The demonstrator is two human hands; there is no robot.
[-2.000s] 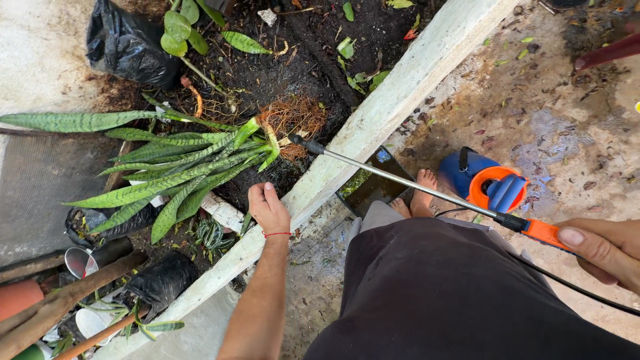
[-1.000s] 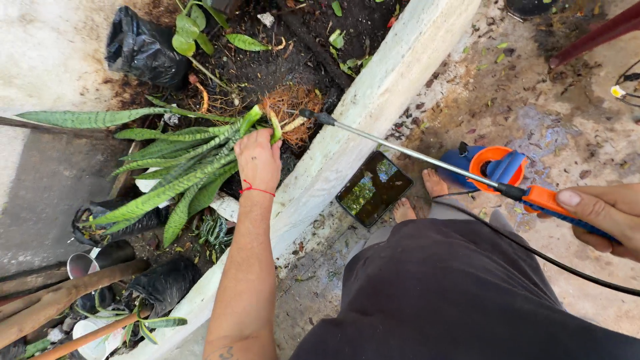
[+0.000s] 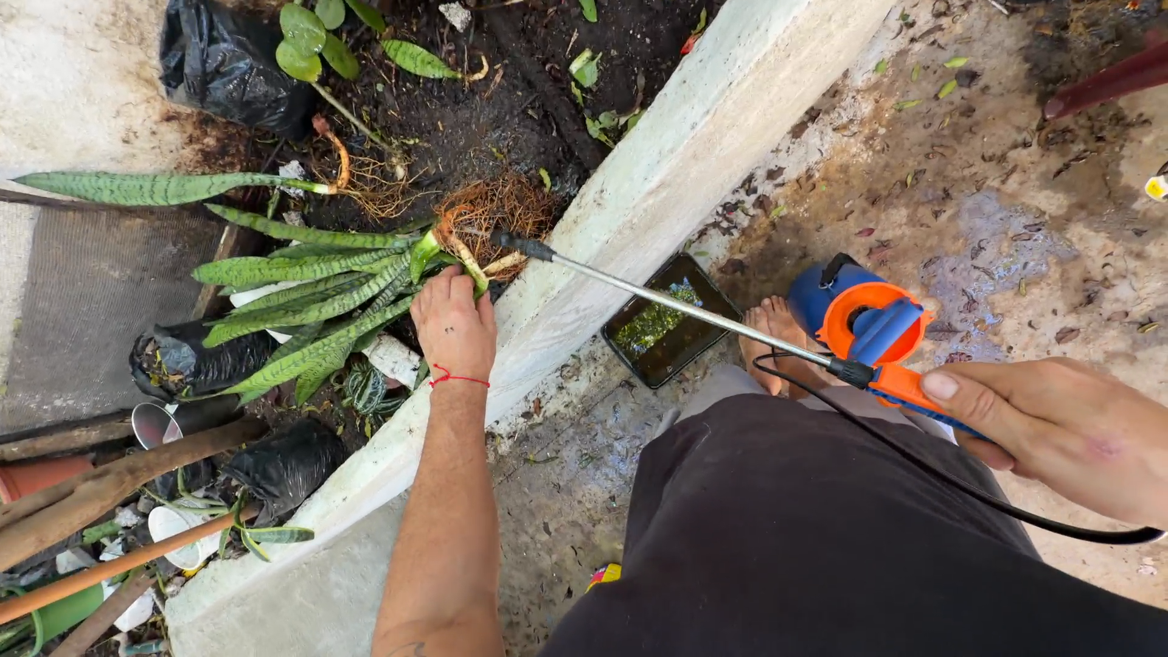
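My left hand (image 3: 453, 324) grips the base of an uprooted snake plant (image 3: 319, 297), whose leaves fan out to the left across the planting bed. Its fibrous brown roots (image 3: 506, 212) lie on the soil near the concrete edge. My right hand (image 3: 1049, 424) is closed around the orange and blue handle of a sprayer wand (image 3: 675, 304). The wand's black nozzle end reaches over the edge to the roots. A black hose runs from the handle. Beside my feet stands the blue sprayer tank (image 3: 826, 297) with its orange funnel top.
The raised concrete edge (image 3: 666, 155) crosses between me and the bed. A black tray of water (image 3: 666, 319) sits on the floor by my feet. Black plastic plant bags (image 3: 228, 73), wooden poles (image 3: 119, 484) and a loose snake plant leaf (image 3: 173, 187) lie about the bed.
My left hand has moved up from beside the plant onto its base and closed there. The clump has shifted away from the long loose leaf above it. My right hand still holds the wand.
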